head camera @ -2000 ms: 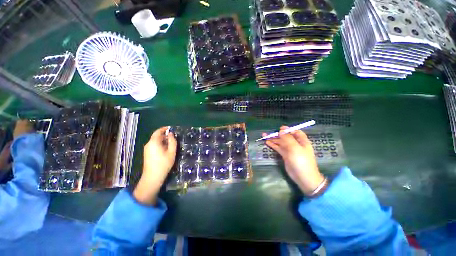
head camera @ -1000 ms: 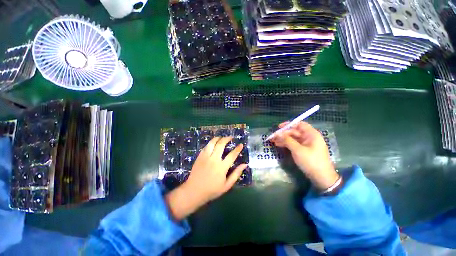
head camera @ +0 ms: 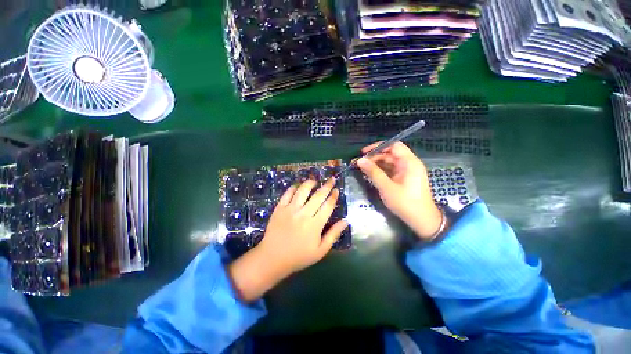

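Observation:
A blister tray [head camera: 237,214] of round black parts lies flat on the dark green mat. My left hand [head camera: 297,225] rests palm down on its right half, fingers spread, hiding several cells. My right hand [head camera: 401,183] holds pen-like tweezers [head camera: 398,137], with the tip at the tray's upper right, near my left fingertips. Whether the tip holds a piece is too small to tell. A liner sheet [head camera: 450,185] with rows of small black rings lies right of the tray, partly hidden under my right hand.
Dark gridded sticker sheets [head camera: 290,123] lie behind the tray. A tray stack [head camera: 93,207] leans at left, beyond it a white fan [head camera: 90,69]. Dark tray stacks [head camera: 280,45] [head camera: 401,52] stand behind, a pale stack [head camera: 546,41] rear right, another stack at the right edge [head camera: 623,138].
My left hand has moved from the tray's left edge onto its right half. My right hand has carried the tweezers from over the liner sheet left to the tray. The view has shifted.

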